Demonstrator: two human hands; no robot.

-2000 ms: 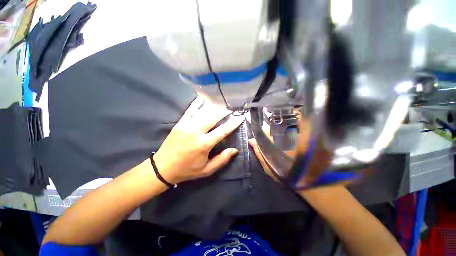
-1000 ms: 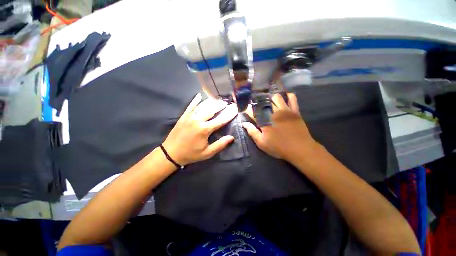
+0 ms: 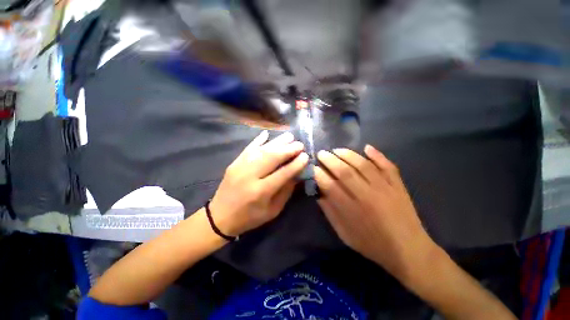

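Note:
A large dark garment panel [image 3: 462, 169] lies across the machine table under both hands. My left hand [image 3: 259, 181] lies flat on it left of the needle area, fingertips pointing at the seam, a dark band on the wrist. My right hand [image 3: 369, 206] lies flat on the panel just right of the seam, fingers close together. A narrow strip [image 3: 310, 185] shows partly between the fingertips; the rest is hidden. The presser foot [image 3: 304, 115] is a bright blurred shape just beyond the fingertips. The sewing machine head [image 3: 419, 37] is strongly blurred at the top.
Stacked dark pieces [image 3: 42, 165] lie at the left table edge. Loose dark pieces [image 3: 81, 44] lie blurred at upper left. A printed ruler scale [image 3: 134, 220] runs along the near table edge. Blue supports stand below the table at both sides.
Both hands have moved a little nearer to me, away from the machine head. The right fingers now lie beside the seam. The strip between the hands shows less. The view has shifted and blurred.

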